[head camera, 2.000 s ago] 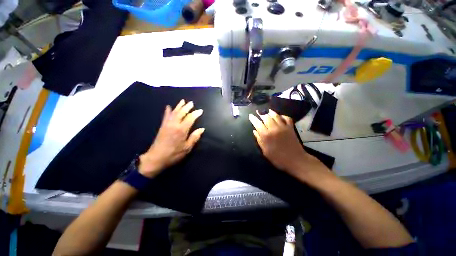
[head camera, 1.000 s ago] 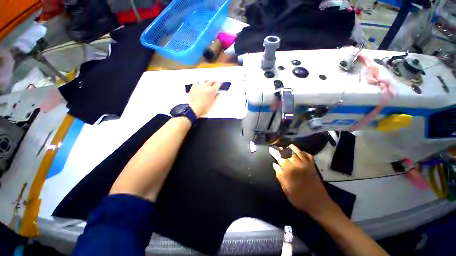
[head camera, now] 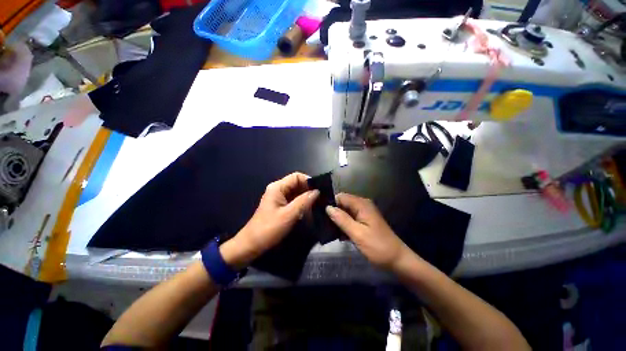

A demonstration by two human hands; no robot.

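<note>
A large black garment panel (head camera: 226, 171) lies flat on the white machine table, reaching under the needle area. My left hand (head camera: 278, 209) and my right hand (head camera: 360, 226) hold a small black strip (head camera: 322, 188) between fingertips, above the panel and in front of the presser foot (head camera: 353, 142). Where the strip ends and the panel edge begins is hard to tell, black on black. A small white piece (head camera: 343, 158) shows at the needle. One spare black strip (head camera: 272, 95) lies behind the panel.
The white sewing machine (head camera: 439, 65) stands behind and right. Black-handled scissors (head camera: 436, 134) and a black piece (head camera: 457, 163) lie under its arm. Coloured loops (head camera: 594, 202) are at the right edge. Black cloth (head camera: 151, 79) and a blue basket (head camera: 247, 27) are at back left.
My left hand has come back from the spare strips to the front, and one strip is left there where two lay. My right hand has moved from beside the needle towards me to meet it.
</note>
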